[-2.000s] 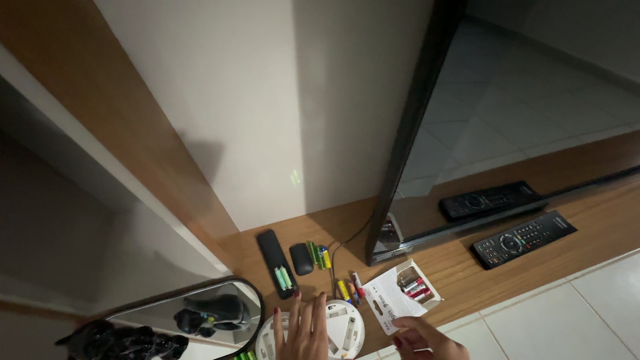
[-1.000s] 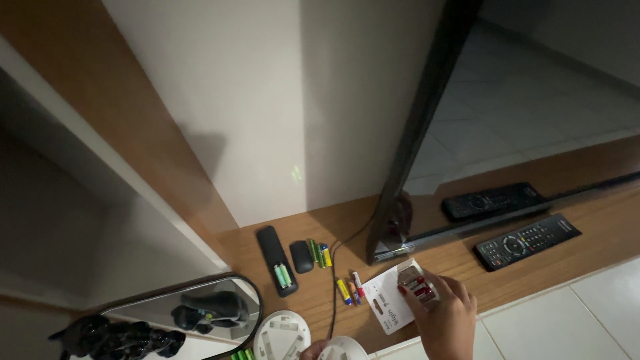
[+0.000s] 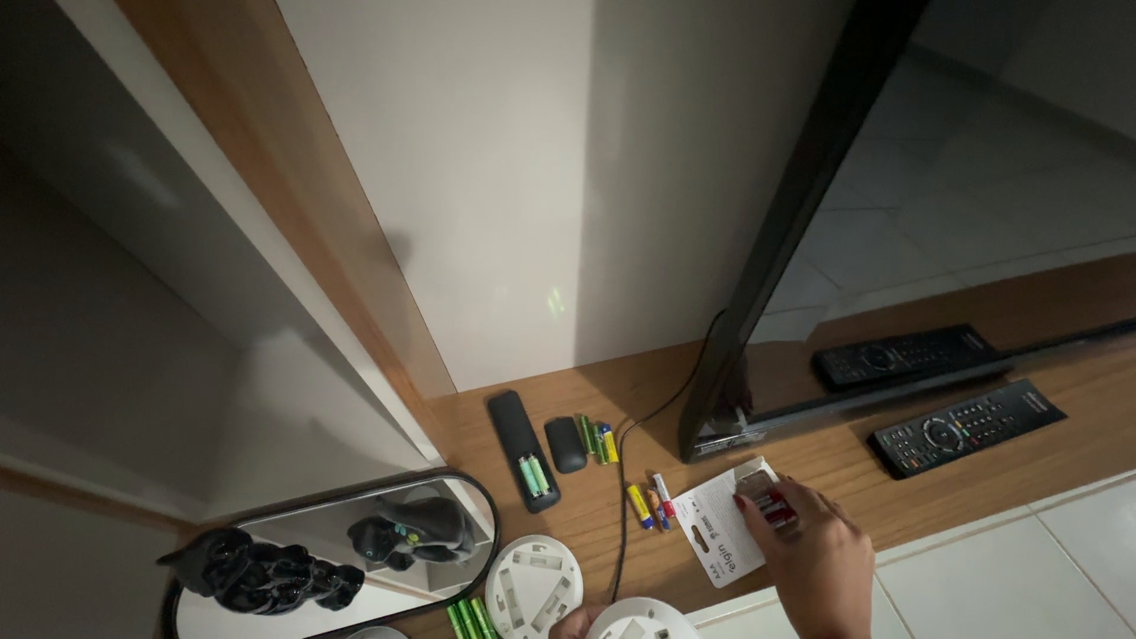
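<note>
My right hand (image 3: 812, 541) has its thumb and fingers on the red batteries (image 3: 774, 510) in the clear blister of a white Elgin battery card (image 3: 723, 532); whether one is gripped is hidden. At the bottom edge my left hand (image 3: 577, 623) holds a round white plastic device (image 3: 643, 619), partly out of frame. Left of it lies another round white device (image 3: 535, 586) with empty battery slots. Loose batteries (image 3: 640, 507) lie left of the card. A black remote (image 3: 524, 451) shows two green batteries in its bay, beside its black cover (image 3: 565, 445) and more batteries (image 3: 598, 439).
A television (image 3: 772, 266) stands at the right with a large remote (image 3: 966, 429) before it. A black cable (image 3: 623, 497) crosses the wooden shelf. At the lower left, a black cat figurine (image 3: 266, 572) is on a black-rimmed mirror tray (image 3: 491, 497), near green batteries (image 3: 470, 619).
My right hand has moved from the card's lower edge onto its batteries. My left hand has moved down off the round device and now holds one at the bottom edge.
</note>
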